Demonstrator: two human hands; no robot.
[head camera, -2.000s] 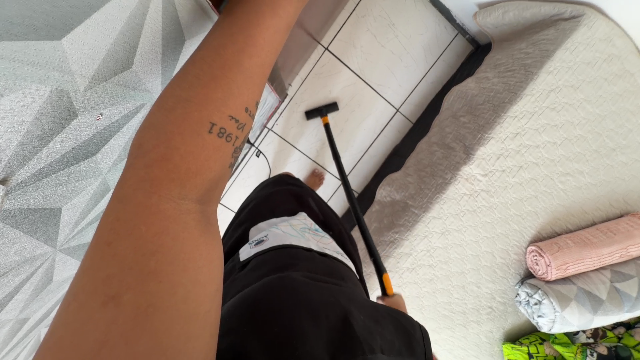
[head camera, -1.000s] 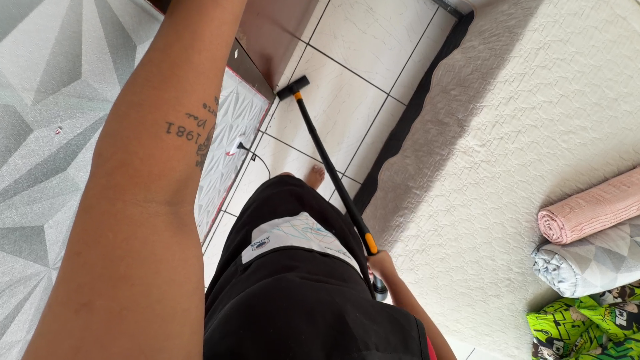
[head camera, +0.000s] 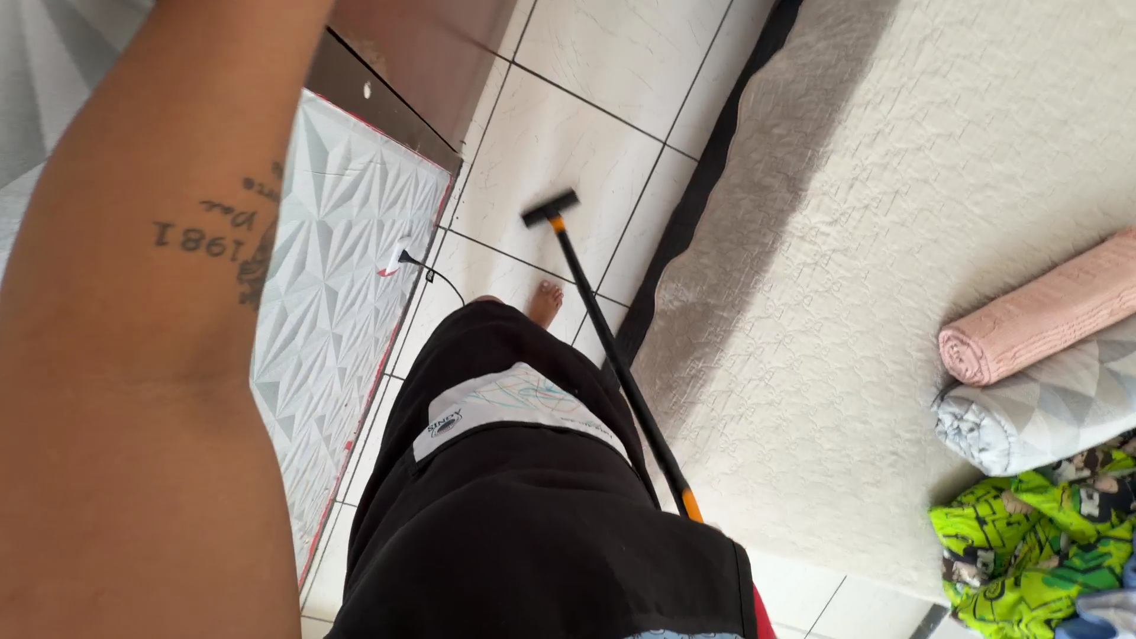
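Note:
A long-handled floor cleaning tool (head camera: 626, 373) with a black pole and orange collars slants across the middle of the head view. Its short black head (head camera: 550, 209) rests on the white tiled floor, blurred, ahead of my bare foot (head camera: 546, 303). The pole's near end goes out of sight behind my black shorts (head camera: 532, 532), at the lower orange collar. My right hand is hidden there, so its grip does not show. My left arm, bare and tattooed, fills the left side and runs out past the top edge; the left hand is outside the picture.
Left of the tiles stands a wall with a grey-white geometric pattern (head camera: 342, 240), where a black plug and cord (head camera: 430, 266) hang. On the right is a bed with a cream quilted cover (head camera: 825, 355), carrying a pink roll (head camera: 1038, 311), a grey patterned roll and bright green cloth (head camera: 1021, 541).
The tool's head has moved from beside the wall's base out onto the tiles. My right hand, seen on the pole in the earlier frames, is now hidden behind the shorts.

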